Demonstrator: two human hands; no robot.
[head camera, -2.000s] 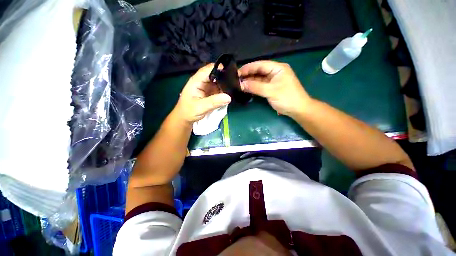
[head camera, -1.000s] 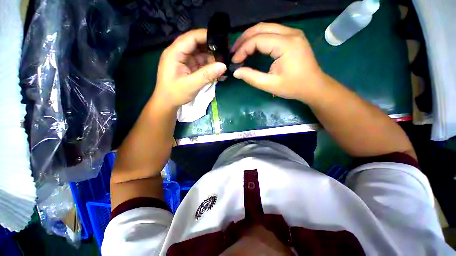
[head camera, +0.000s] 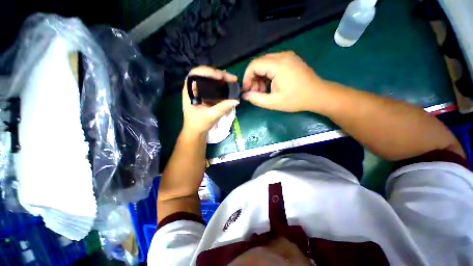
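Observation:
A black plastic housing (head camera: 211, 89) is held above the green bench, lying sideways with a loop-like end at its left and a greyish end at its right. My left hand (head camera: 199, 111) grips it between thumb and fingers. My right hand (head camera: 282, 83) is at the housing's right end, fingertips pinched together close to it. A small dark thing shows at the right fingertips; I cannot tell what it is or whether it is separate from the housing. A white crumpled cloth (head camera: 222, 128) lies on the bench just below my left hand.
A squeeze bottle (head camera: 356, 23) stands or lies at the upper right. A heap of small black parts (head camera: 199, 31) is on a dark mat (head camera: 242, 39) behind my hands. A clear plastic bag (head camera: 145, 132) with white foam sheet (head camera: 54, 135) is at left. Blue crates (head camera: 148, 228) are below.
The housing has turned from upright to sideways in my left hand, and my right fingertips are now at its right end. The camera view has shifted and tilted, showing more of the bag at left.

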